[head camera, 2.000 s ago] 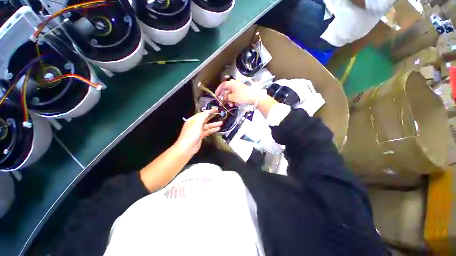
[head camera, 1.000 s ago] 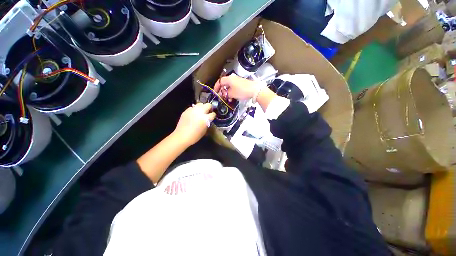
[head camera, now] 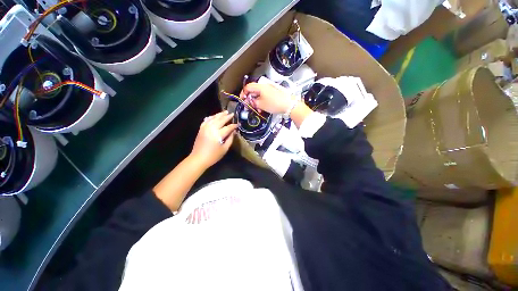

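Note:
A camera housing unit [head camera: 254, 126] with a black open interior sits in the near left part of an open carton [head camera: 392, 133]. Thin wire leads [head camera: 232, 96] rise from it. My right hand [head camera: 266, 99] is over the unit's upper side, its fingertips pinched on the wire leads. My left hand [head camera: 214, 136] is at the unit's left edge with its fingers a little apart; nothing shows in it. Whether its fingertips touch the rim is too small to tell.
More units [head camera: 285, 55] and whitish pieces lie in the carton. Rows of units with wire leads stand on the green bench [head camera: 142, 108]. A slim tool [head camera: 190, 59] lies near the bench edge. Another large carton [head camera: 463, 133] stands at the right, and part of a person shows at the top.
My left hand has drawn back from over the unit to its left side, uncovering more of the black interior. My right hand has stayed at the wires, shifting slightly up and left.

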